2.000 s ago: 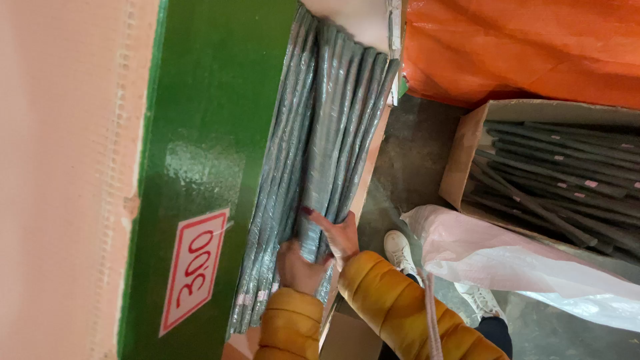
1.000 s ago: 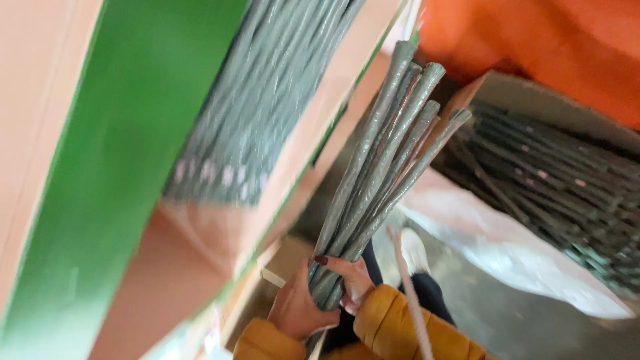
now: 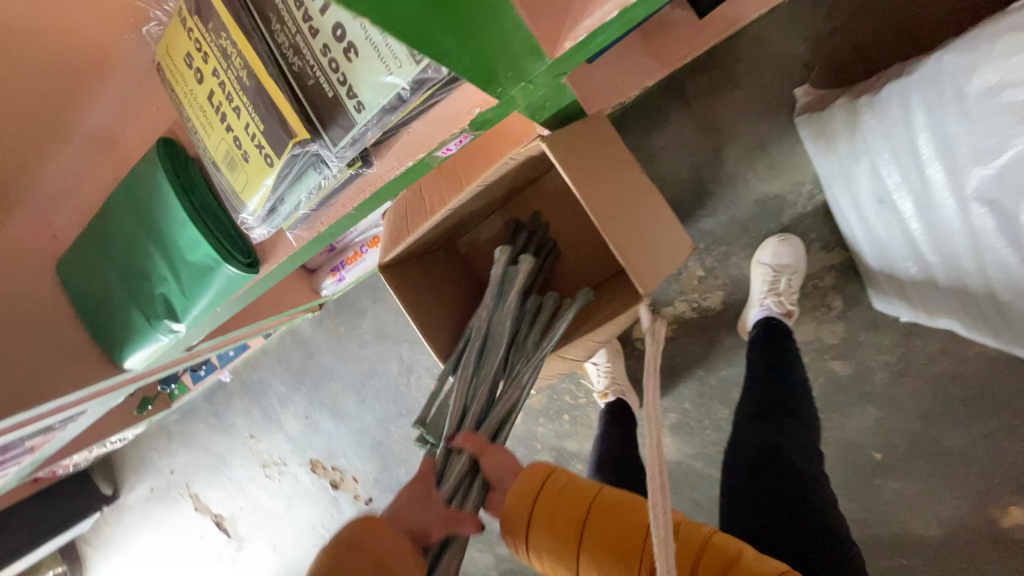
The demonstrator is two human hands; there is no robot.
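Observation:
A bundle of long grey plastic-wrapped sticks (image 3: pixel 500 344) is held between my two hands, its upper ends over the mouth of an open cardboard box (image 3: pixel 616 200). My left hand (image 3: pixel 428 504) is closed round the lower part of the bundle from the left. From the right, my right hand (image 3: pixel 490 468) grips the same bundle just above it. More dark sticks (image 3: pixel 532 236) show inside the box, which stands beside the shelf. The lower ends of the bundle run out of view at the bottom edge.
Green-edged shelves (image 3: pixel 320 232) hold packs of bin bags (image 3: pixel 232 112) and a green plastic roll (image 3: pixel 152 256). A large white plastic sack (image 3: pixel 936 176) stands at the right. My shoes (image 3: pixel 776 276) are on the concrete floor, and a pale cord (image 3: pixel 656 440) hangs near my right arm.
The view has swung far along the shelves. Two seconds ago my hands were among sticks on a shelf; one second ago they held a bundle beside it. Now the bundle is at the cardboard box.

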